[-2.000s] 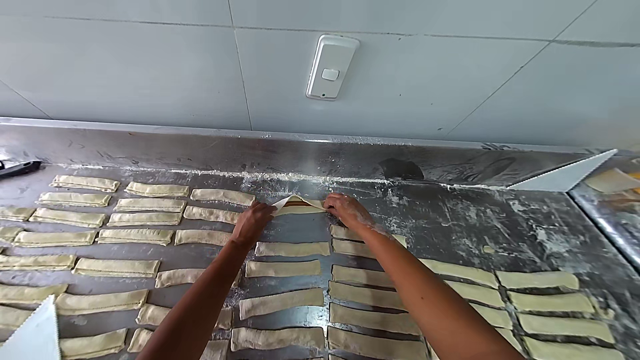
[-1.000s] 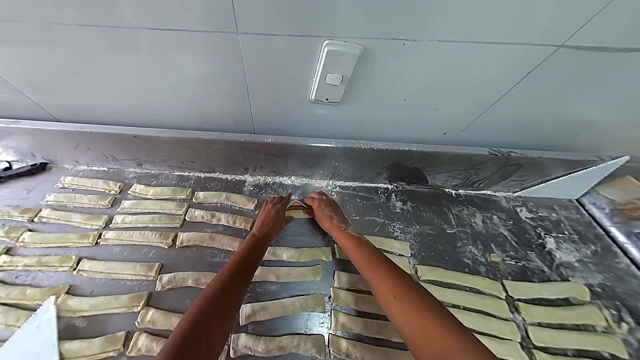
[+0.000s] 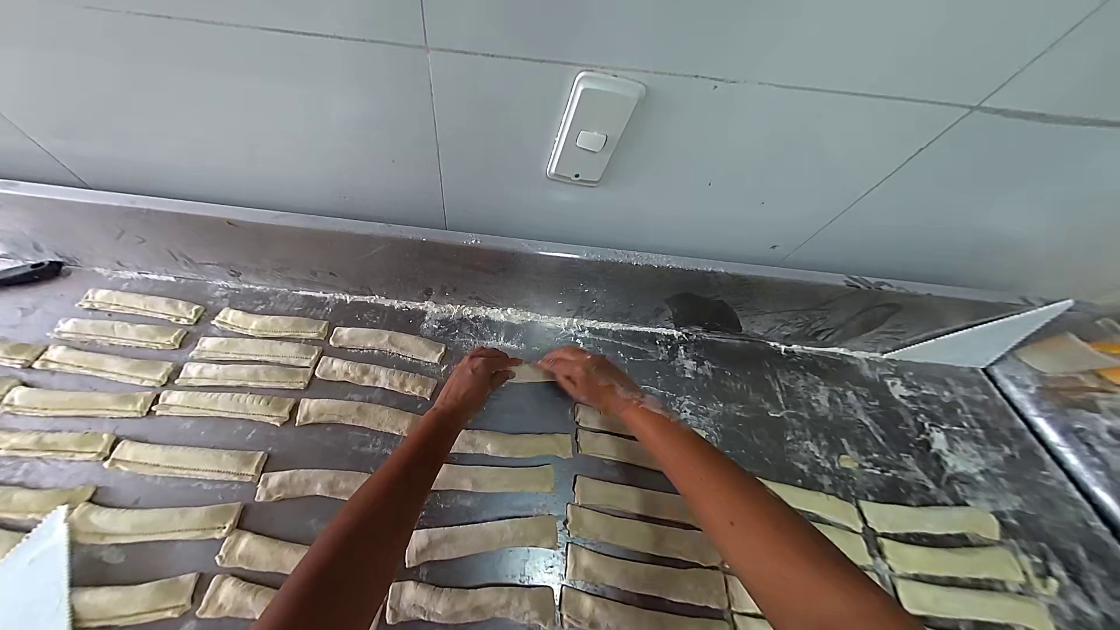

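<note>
My left hand (image 3: 477, 378) and my right hand (image 3: 588, 376) hold the two ends of a small dough strip (image 3: 530, 374) near the back of the steel worktop. Fingers cover both ends, and only the strip's middle shows. Just below, a flat dough strip (image 3: 512, 444) lies across the centre, with several more beneath it in a column. To the left of my left hand sit rows of folded dough pieces (image 3: 388, 343) with pressed edges. Below my right forearm are columns of flat strips (image 3: 643, 573), partly hidden by the arm.
A floured steel worktop (image 3: 814, 420) meets a raised steel backsplash (image 3: 350, 262). One white serrated scraper (image 3: 984, 337) leans at the back right; another (image 3: 39, 573) is at the lower left. A black handle (image 3: 31, 273) lies far left. A white switch plate (image 3: 595, 129) is on the wall.
The strip between my hands showed a darker filling two seconds ago; now its visible top is pale dough. My hands have drawn closer together than they were then.
</note>
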